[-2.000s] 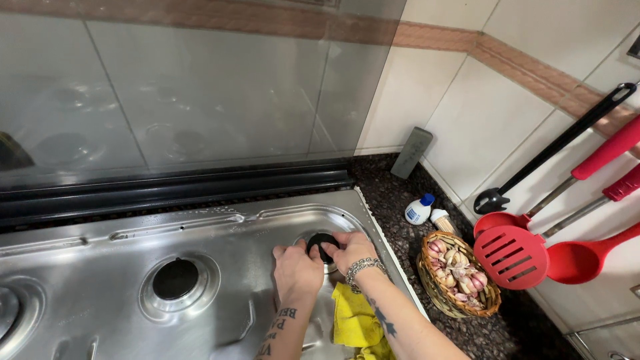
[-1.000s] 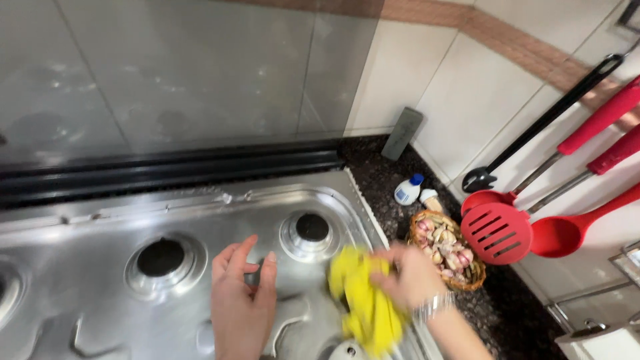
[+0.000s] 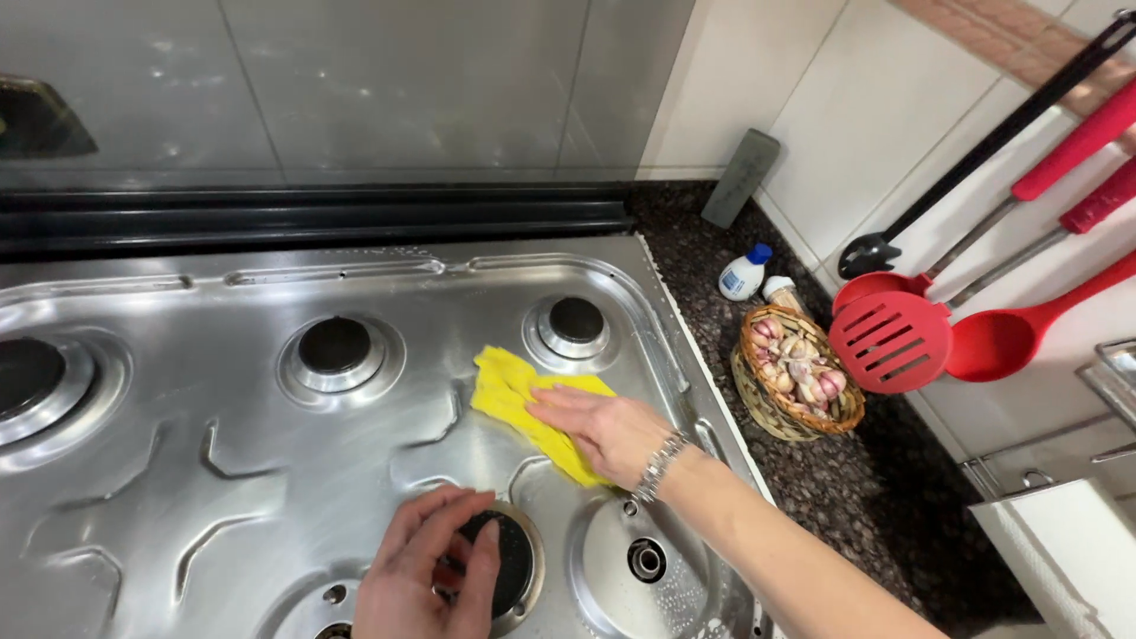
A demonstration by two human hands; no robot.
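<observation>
My right hand (image 3: 608,430), with a metal bracelet at the wrist, presses a yellow cloth (image 3: 519,404) flat on the stainless steel stovetop (image 3: 444,311), just in front of the back right burner (image 3: 575,324). My left hand (image 3: 435,559) is at the bottom centre, fingers curved and thumb apart, in front of a black round burner part (image 3: 510,559); whether the fingers touch it I cannot tell. Right of that part lies an uncapped burner seat (image 3: 646,561) with water drops around it. Another black-capped burner (image 3: 335,349) sits at the back middle.
On the dark granite counter right of the stove stand a wicker basket of garlic (image 3: 754,399), a small white bottle with a blue cap (image 3: 744,273) and a grey sharpening stone (image 3: 741,177). A red slotted turner (image 3: 890,342) and other utensils hang above. A paper roll (image 3: 1065,550) is lower right.
Both hands were at the back right burner two seconds ago. My right hand has since taken hold of the yellow cloth and moved it left; my left hand has come away from that burner.
</observation>
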